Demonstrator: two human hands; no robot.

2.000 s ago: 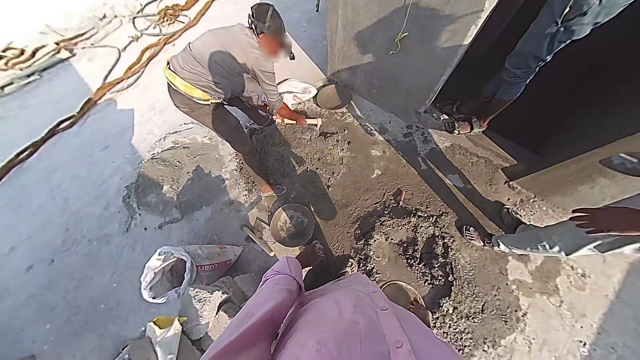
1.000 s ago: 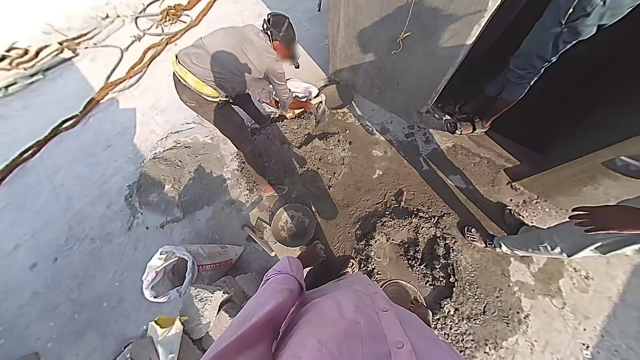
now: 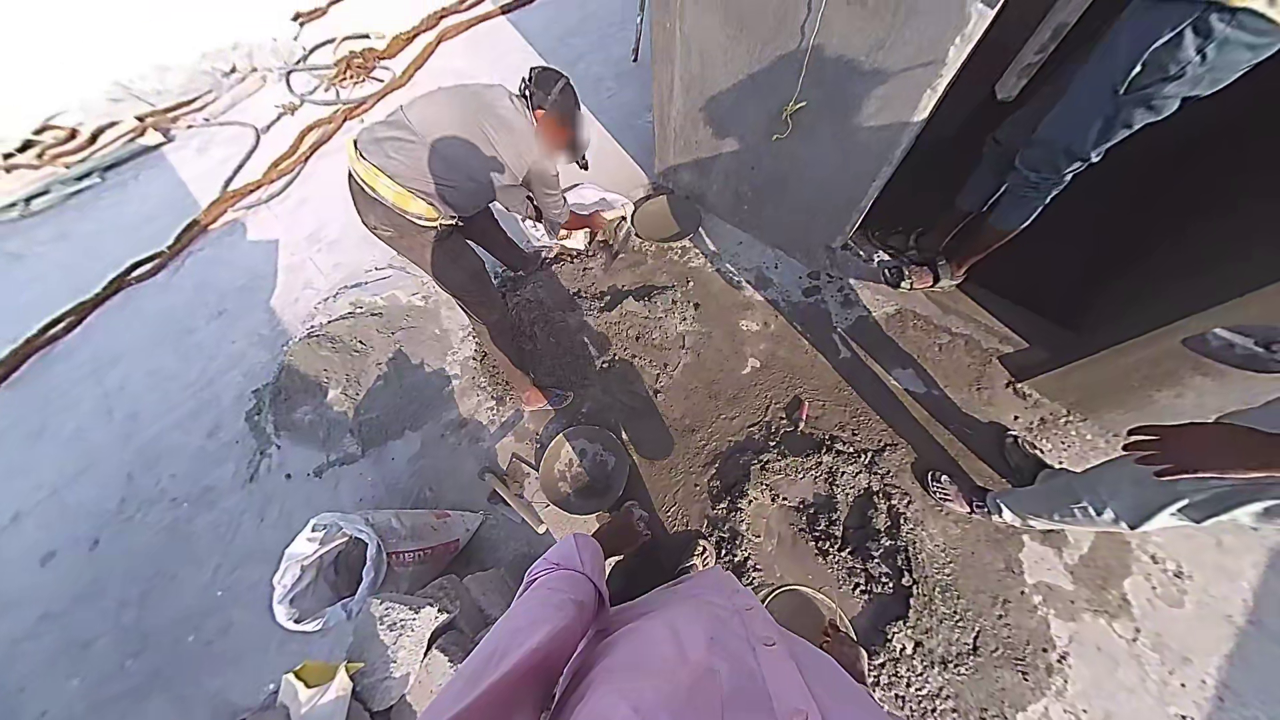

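At the lower edge of a round metal pan with grey material in it (image 3: 584, 470), my left hand (image 3: 622, 530) is curled; whether it grips the rim is not clear. My right hand (image 3: 845, 648) is partly hidden by my shirt, beside the rim of a second round pan (image 3: 808, 598), its hold unclear. A tool with a light wooden handle (image 3: 516, 502) lies just left of the first pan. To the right of it spreads a heap of wet mortar (image 3: 800, 520), with a small red piece (image 3: 802, 411) at its upper edge.
A bending co-worker (image 3: 440, 150) works with a tool by a white sack, near another pan (image 3: 666, 217). Two more people stand at right, one in a dark opening. An open sack (image 3: 420, 545) and concrete rubble (image 3: 395, 640) lie lower left. Thick twisted rope (image 3: 200, 225) crosses upper left.
The co-worker's hands and tool have moved toward the white sack and nearby pan, and the co-worker stands slightly further right. My left hand is slightly lower beside the first pan.
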